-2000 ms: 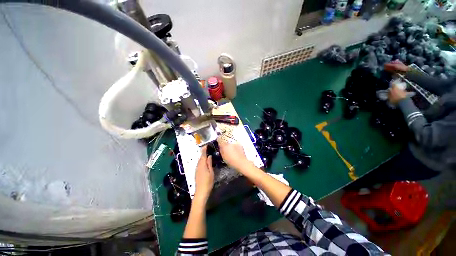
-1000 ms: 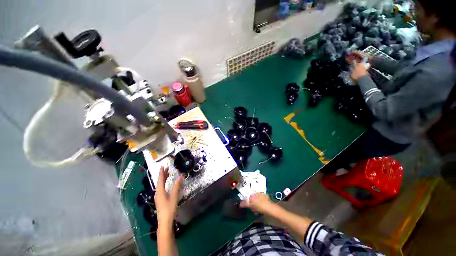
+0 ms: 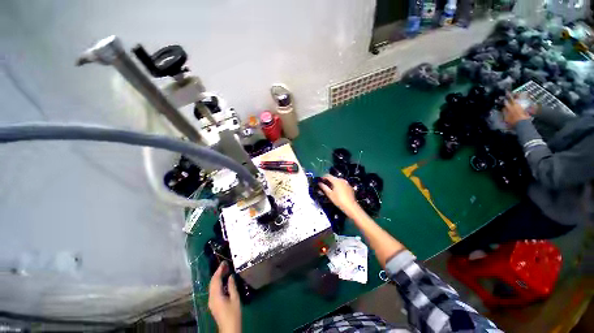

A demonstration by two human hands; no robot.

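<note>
The silvery machine box (image 3: 280, 250) has a speckled top, with a black fixture (image 3: 268, 213) under the press head (image 3: 251, 198). My right hand (image 3: 340, 195) is at the near edge of the pile of round black units (image 3: 371, 185) right of the box, fingers over a unit; whether it grips one is unclear. My left hand (image 3: 223, 296) is low at the left of the box, fingers spread beside more black units (image 3: 215, 250). I cannot tell if it touches one.
A red-handled cutter (image 3: 279, 166) lies on the box top. A thick grey hose (image 3: 130, 135) crosses the left. Crumpled white paper (image 3: 352, 259) lies right of the box. A red container (image 3: 270, 127) and beige flask (image 3: 286, 120) stand by the wall. A coworker (image 3: 553, 156) works at right, near a red stool (image 3: 514, 270).
My right hand has moved from the white paper up to the right-hand pile. My left hand has moved from the fixture down to the box's left side. The camera view has shifted.
</note>
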